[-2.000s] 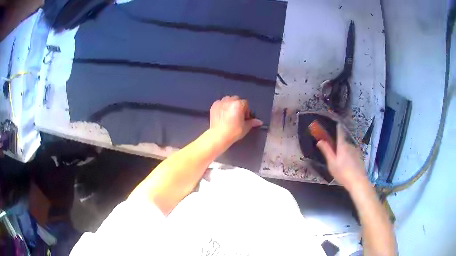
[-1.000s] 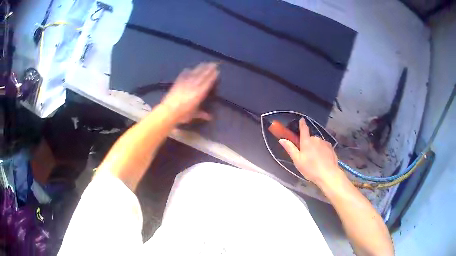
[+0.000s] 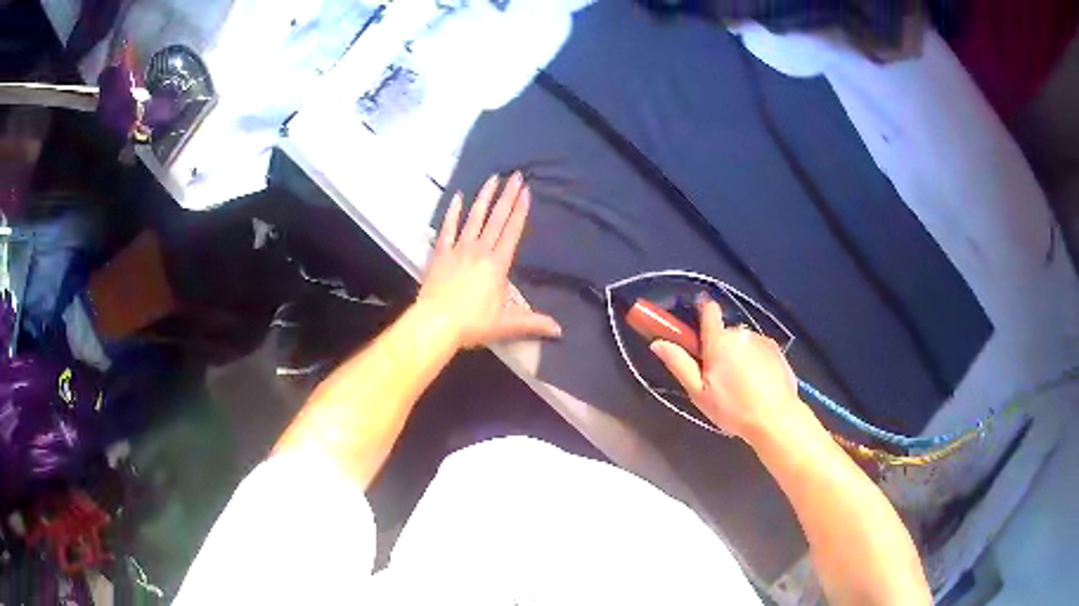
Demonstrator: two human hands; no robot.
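The dark grey-blue garment panel [image 3: 663, 154] lies flat on the white pressing table [image 3: 355, 225], with dark seams running along it. My right hand [image 3: 740, 367] is closed on the orange-red handle of the steam iron [image 3: 645, 355], whose dark pointed body with a pale rim rests on the panel near the table's front edge. My left hand [image 3: 479, 266] lies flat with fingers spread on the panel's left edge, left of the iron, holding nothing. Small wrinkles show in the cloth just right of the left fingertips.
A blue and yellow-brown hose [image 3: 899, 442] runs right from the iron. A small flat metal bar [image 3: 391, 89] lies at the table's far left. A dark iron-like object [image 3: 178, 101] stands on the neighbouring table. Purple bags [image 3: 47, 408] lie on the floor at left. Something dark and blurred is at the top.
The view has turned, so the table and panel appear more slanted. The iron has moved from the scissors side onto the panel and leftward along it. My left hand now rests at the panel's left edge.
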